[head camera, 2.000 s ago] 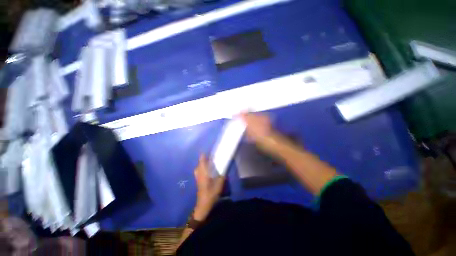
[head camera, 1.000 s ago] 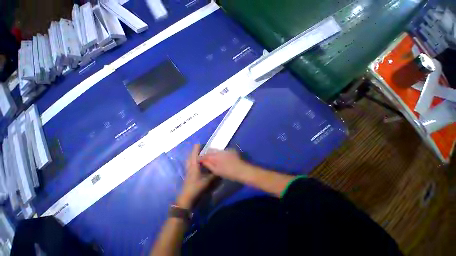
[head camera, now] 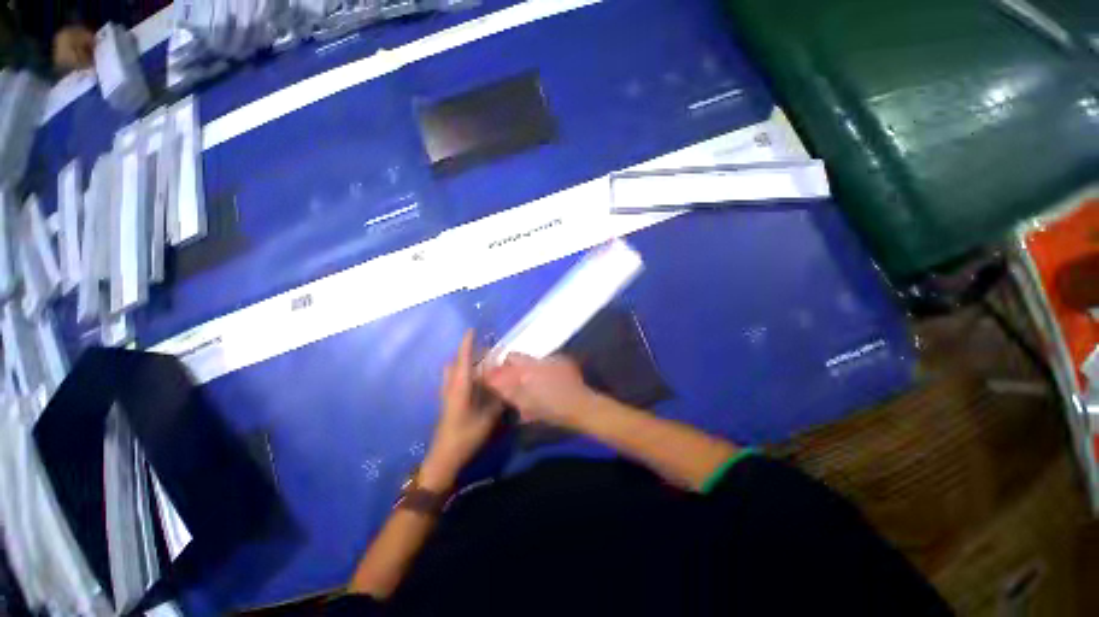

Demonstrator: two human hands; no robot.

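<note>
A long narrow white plastic part [head camera: 571,301] points up and right from my hands over the blue printed sheet [head camera: 771,325]. My left hand [head camera: 465,400] is at its lower end, fingers around that end. My right hand [head camera: 539,388] is closed at the same lower end, touching my left hand. Whether the right hand also holds a small tool is hidden by the fingers. A second white part [head camera: 721,184] lies on the printed white band of the sheet, near the green surface.
A black open box [head camera: 229,464] with white parts inside stands at the lower left. Piles of white parts [head camera: 157,205] lie at the left and top left. A green surface [head camera: 916,133] is at the right, an orange tray [head camera: 1073,289] at the right edge. A person's hand [head camera: 74,46] shows top left.
The view has turned, bringing the black box back in and the orange tray towards the edge. The second white part lies near the green surface. Both hands remain at the held part's lower end.
</note>
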